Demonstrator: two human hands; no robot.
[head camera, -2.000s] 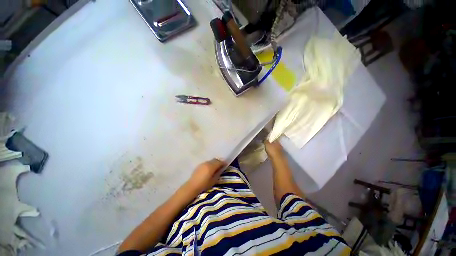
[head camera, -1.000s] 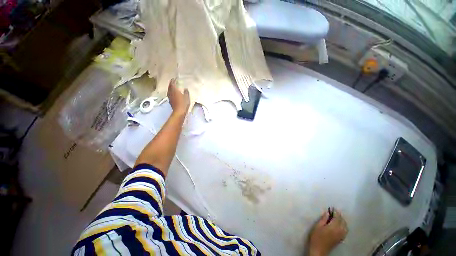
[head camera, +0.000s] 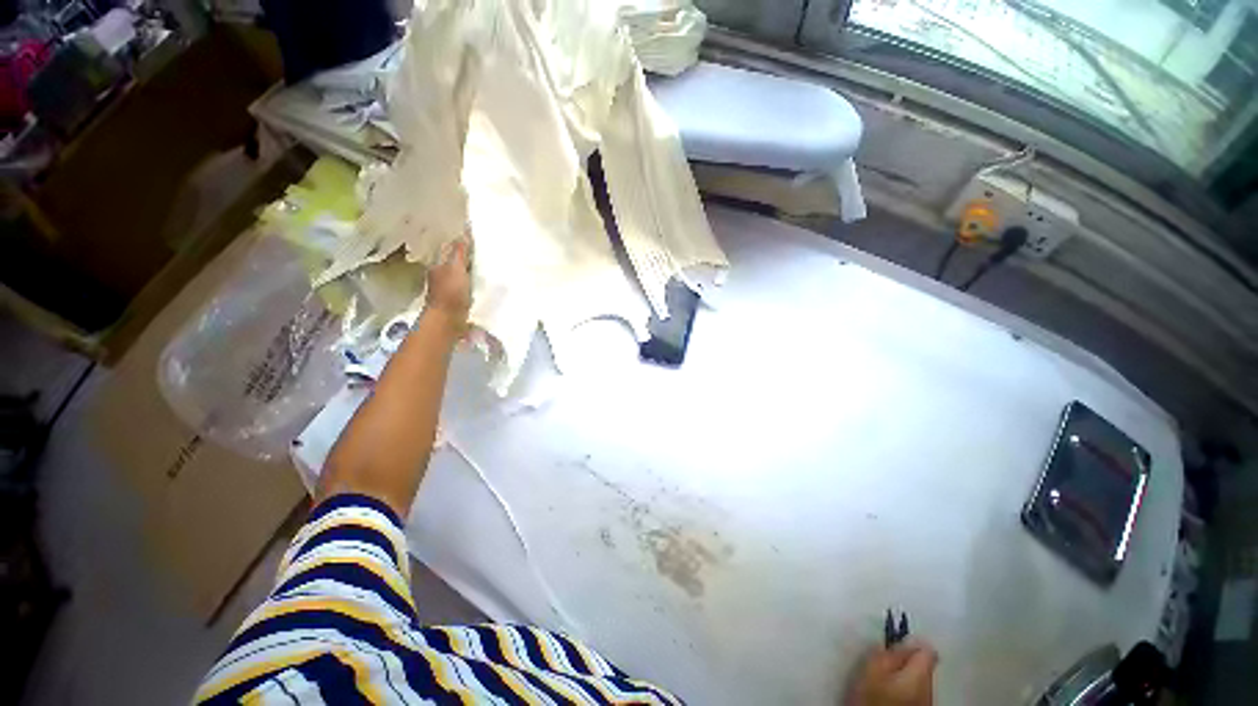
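Cream hanging cut pieces (head camera: 538, 179) hang at the upper left, their pointed tails reaching the pale table (head camera: 800, 455). My left hand (head camera: 451, 283) is at the left part of the bundle and grips a cream piece there; its fingers are partly hidden by the cloth. My right hand (head camera: 894, 676) is at the bottom edge, partly cut off, closed on small dark thread snips (head camera: 897, 628) whose tips point up. A thin white tape (head camera: 500, 503) runs from the left table edge toward the wearer.
A dark phone (head camera: 668, 328) lies beside the tails. A dark glossy tray (head camera: 1089, 490) is at the right, with part of the iron (head camera: 1083, 683) below it. A tape roll (head camera: 396, 331) and plastic bag (head camera: 255, 366) are at the left. A padded board (head camera: 759, 117) stands by the window.
The view has swung from the wearer's lap to the table's left side. My right hand has picked up the snips. My left hand has moved to the hanging pieces, whose front piece now hangs further forward.
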